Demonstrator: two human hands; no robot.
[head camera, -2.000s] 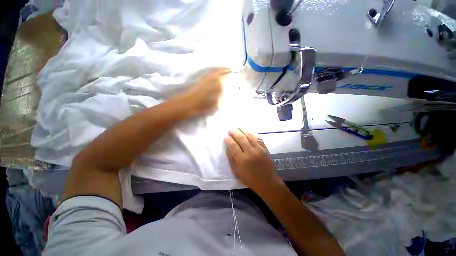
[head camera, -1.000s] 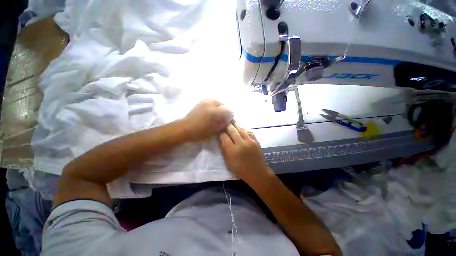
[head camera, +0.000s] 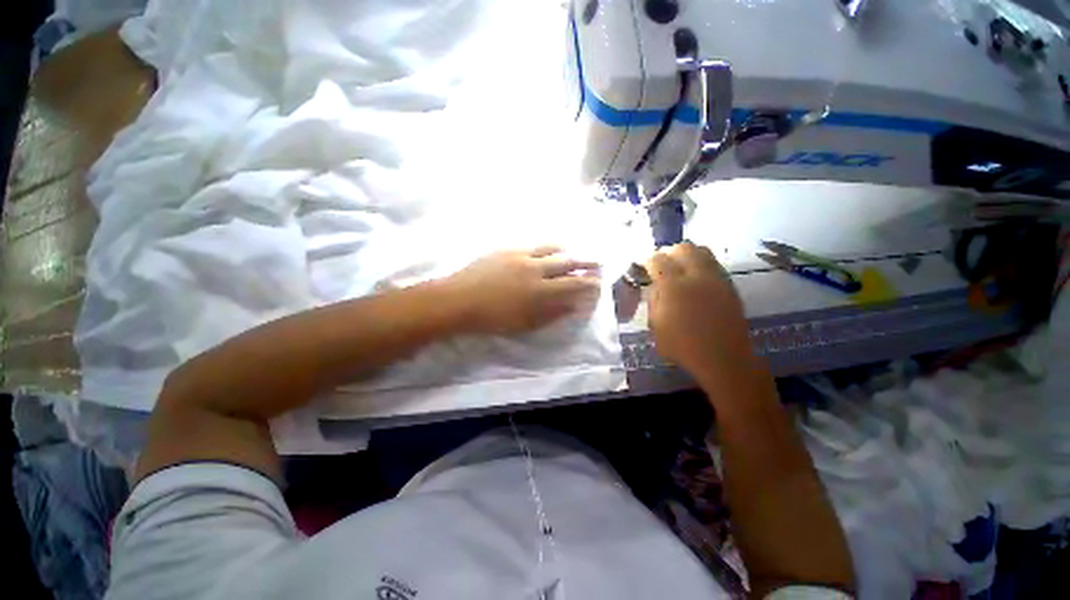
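A large white fabric piece (head camera: 258, 223) lies bunched on the table left of the needle, overexposed near the machine. My left hand (head camera: 534, 291) lies on the fabric with its palm down and fingers spread. My right hand (head camera: 704, 311) is at the fabric's right edge, just below the sewing machine head (head camera: 798, 82), with its fingers curled. A small dark and shiny thing (head camera: 637, 275) shows at its fingertips; I cannot tell what it is or whether it is held. Glare hides the needle area.
Thread snips (head camera: 810, 267) and a yellow piece (head camera: 874, 287) lie right of my right hand. Scissors (head camera: 980, 264) lie farther right. A measuring strip (head camera: 845, 332) runs along the front edge. Brown cardboard (head camera: 70, 211) is at left, and white cloth heaps (head camera: 939, 434) are at lower right.
My hands were together at the fabric's edge and are now apart. My right hand has moved right, under the machine head; my left hand has flattened on the fabric. The fabric's front edge reaches farther right.
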